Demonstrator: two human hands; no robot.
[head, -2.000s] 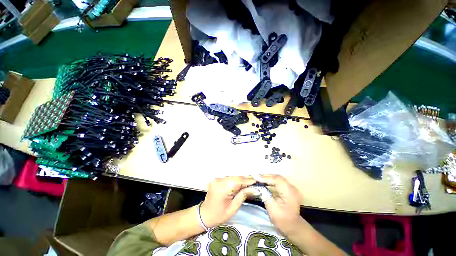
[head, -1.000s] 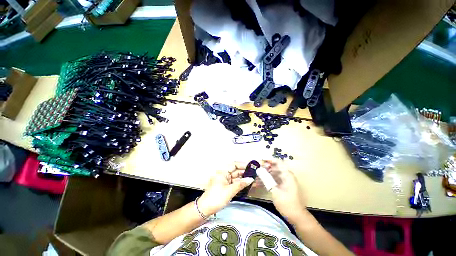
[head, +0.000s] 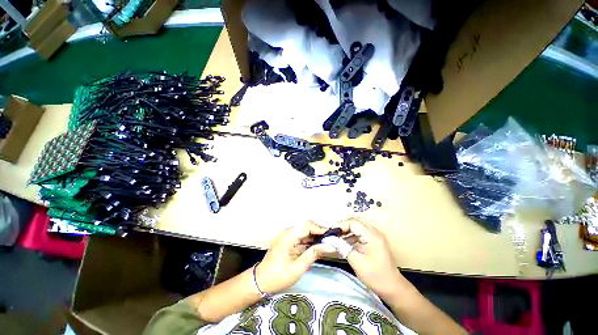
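Note:
My left hand [head: 288, 258] and my right hand [head: 368, 252] meet in front of my body at the bench's front edge. Between their fingertips they hold a dark plastic housing [head: 330, 233], mostly hidden by the fingers. A white wrap [head: 338, 245] covers a right fingertip. Small black pieces [head: 360, 201] lie loose on the table beyond my hands, with a larger scatter [head: 351, 159] behind them. A pale-faced housing [head: 320, 181] lies beside the scatter. Another pale housing [head: 210, 194] and a black strip [head: 233, 189] lie to the left.
A large carton [head: 501, 59] with white packing sheets [head: 295, 39] and dark housings stands at the back. Black cables [head: 141, 150] heap over green boards at left. A clear bag [head: 524, 170] and a dark-blue tool [head: 549, 248] lie at right. Another carton [head: 118, 275] sits below left.
One second ago the dark housing was raised and visible between parted hands. Now the hands have closed together around it, slightly lower. The things on the table look unmoved.

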